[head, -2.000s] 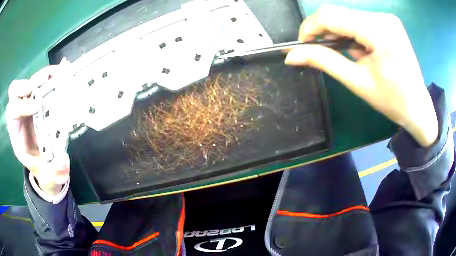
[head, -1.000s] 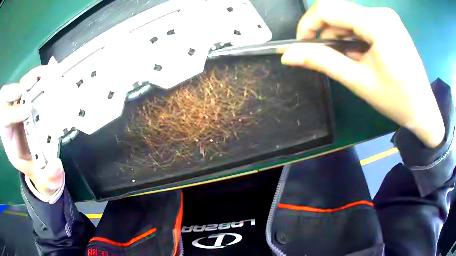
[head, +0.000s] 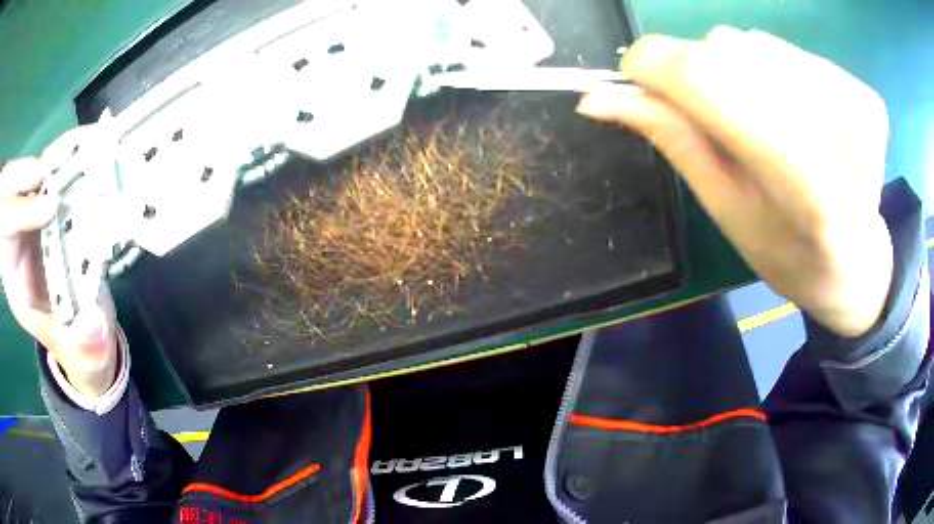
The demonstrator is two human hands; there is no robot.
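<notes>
A white multi-unit assembly (head: 246, 113) with a zigzag lower edge and small dark square slots is held tilted over the black tray (head: 430, 353). My left hand (head: 61, 256) grips its left end. My right hand (head: 758, 154) holds silver tweezers (head: 553, 79), pointing left. Their tips are at the notch at the right of the zigzag edge, by small terminal pins (head: 435, 77); whether they grip anything is too small to tell. The assembly's top is cut off by the picture's edge.
A tangled pile of copper wire offcuts (head: 389, 220) lies in the tray below the assembly. The tray rests on a green bench top (head: 717, 251) with a pale-yellow front edge. The wearer's dark jacket with orange piping (head: 666, 422) is at the near side.
The assembly and my left hand have shifted slightly up and left. My right hand has turned, its back showing more, and the tweezers have moved slightly up.
</notes>
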